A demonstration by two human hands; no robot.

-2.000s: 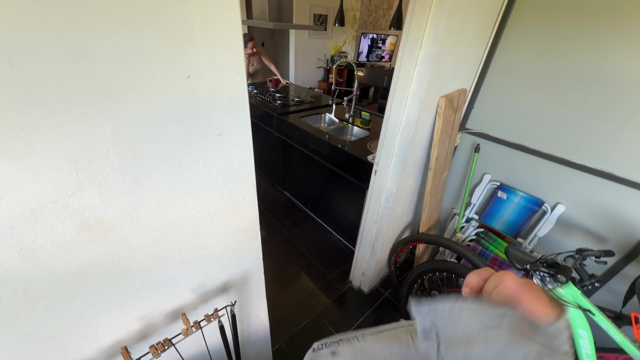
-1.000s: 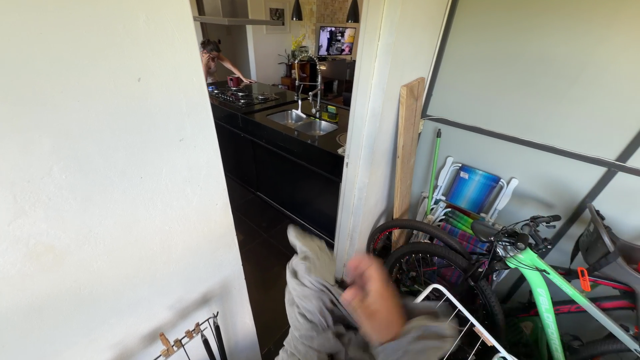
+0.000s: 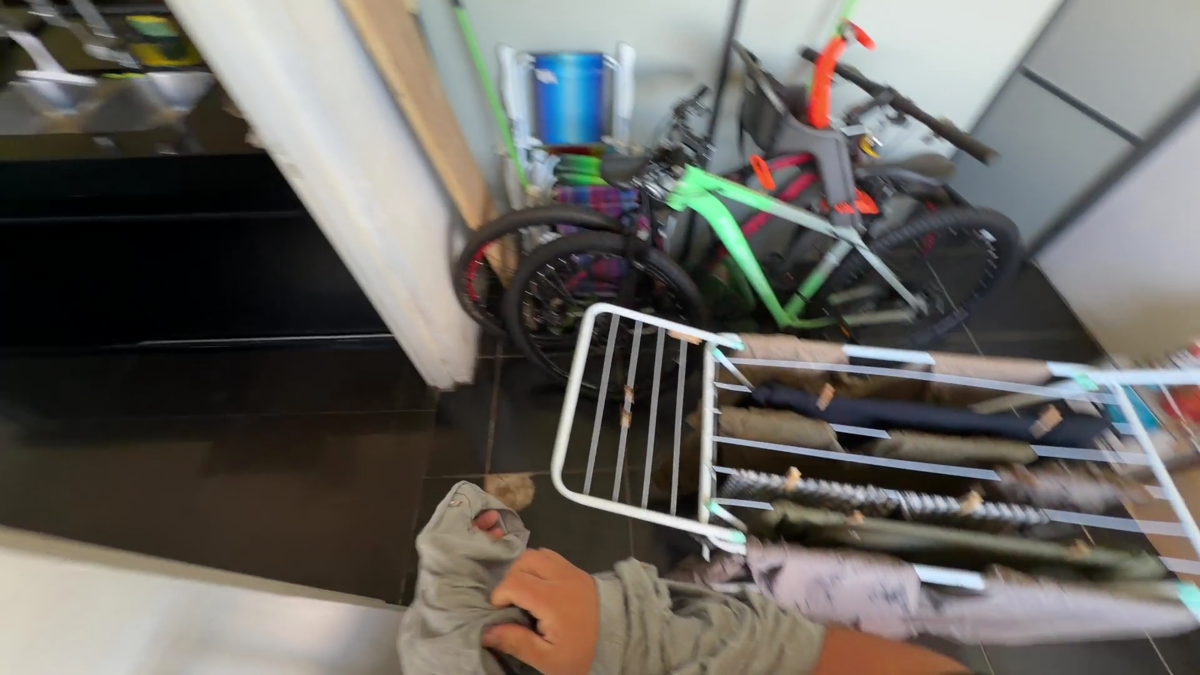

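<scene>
My right hand [image 3: 553,605] is closed on a bunched grey cloth garment [image 3: 450,562] at the bottom centre. Part of the same grey fabric [image 3: 684,609] is gathered around my right wrist and forearm, with bare skin showing beyond it. Fingertips, apparently of my left hand [image 3: 487,522], show in an opening of the garment; the rest of that hand is hidden by cloth. A white drying rack [image 3: 572,408] stands just right of and beyond the hands. Trousers or similar clothes [image 3: 919,422] hang over its bars, with wooden clothespins [image 3: 792,478] on them.
Behind the rack, a green and grey bicycle [image 3: 741,248] leans beside other bikes. A folded beach chair [image 3: 569,98] and a wooden plank [image 3: 422,103] stand by the white door frame [image 3: 356,216]. A dark-fronted kitchen counter [image 3: 178,253] lies through the doorway. Dark floor tiles [image 3: 281,450] run below.
The view has swung down and to the right, bringing the drying rack into sight. The right hand, blurred over the grey garment before, is now closed on it. The kitchen person has left the view.
</scene>
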